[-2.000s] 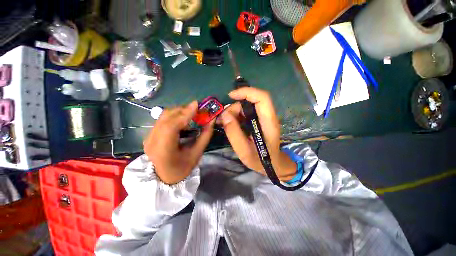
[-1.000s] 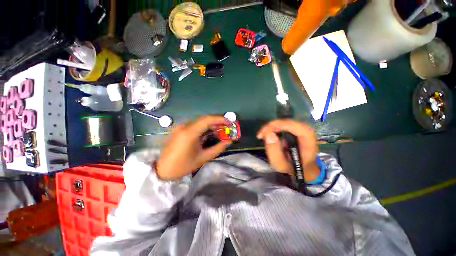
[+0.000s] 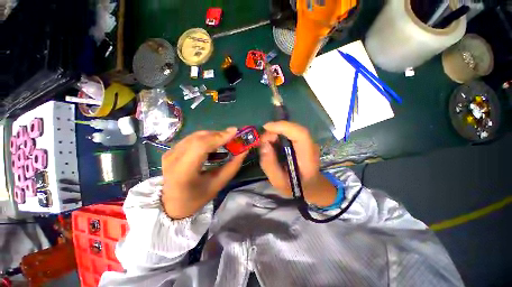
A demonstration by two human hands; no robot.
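My left hand (image 3: 196, 168) holds a red watch housing (image 3: 242, 140) between thumb and fingers above the mat's near edge. Its open side, with dark and silver parts inside, faces up. My right hand (image 3: 295, 160) holds the black soldering iron (image 3: 291, 162), its metal barrel pointing away over the mat. The right fingertips are close to the housing's right edge; whether they touch it cannot be told. A dark thing shows under my left fingers, too hidden to name.
On the green mat (image 3: 224, 116) lie two red housings (image 3: 256, 59), black display modules (image 3: 226, 95) and a parts bag (image 3: 160, 115). Right are paper (image 3: 325, 95) with blue sticks (image 3: 352, 106), an orange tool (image 3: 310, 33), a white roll (image 3: 401, 36) and a parts dish (image 3: 475, 112).
My right hand with the iron has moved left, back beside the housing. My left hand has shifted slightly left and tilted the housing. The camera view has shifted too.
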